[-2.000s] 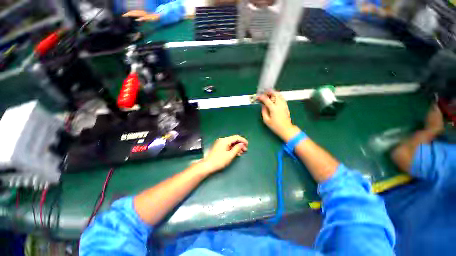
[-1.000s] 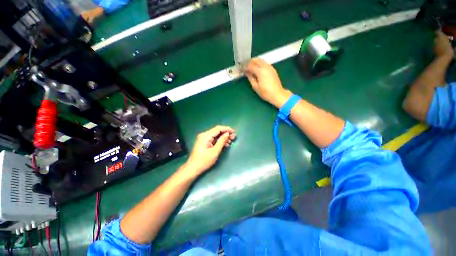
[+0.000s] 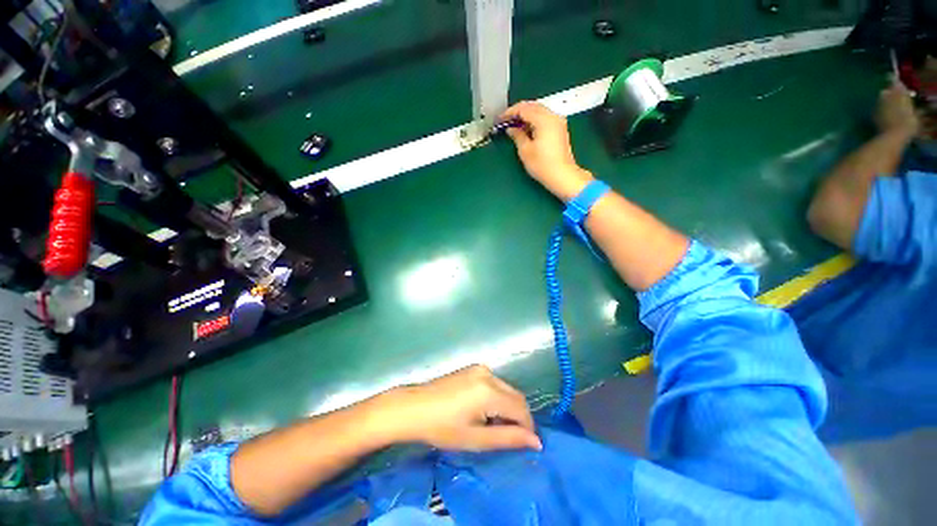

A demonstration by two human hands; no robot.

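My right hand point(image 3: 547, 152), with a blue wrist strap point(image 3: 586, 201) and coiled blue cord, is at the foot of a white upright post on the white strip point(image 3: 401, 162). Its fingertips pinch a small dark piece point(image 3: 507, 125), too small to make out fully. My left hand point(image 3: 478, 411) is low in front of my body, at the bench's near edge. Its fingers are bent and close together, with a dark gap between them; whether it holds something cannot be told.
A black test fixture point(image 3: 277, 334) with a red-grip clamp point(image 3: 70, 226) stands left, beside a grey box point(image 3: 36, 365) with wires. A wire spool point(image 3: 642, 98) sits right of my right hand. Small black units point(image 3: 314, 145) lie beyond the strip. A neighbour's arm point(image 3: 858, 185) is at right.
My left hand has moved down from the bench middle towards my body. My right hand remains by the post, and a dark piece now shows at its fingertips. The camera view has shifted and turned.
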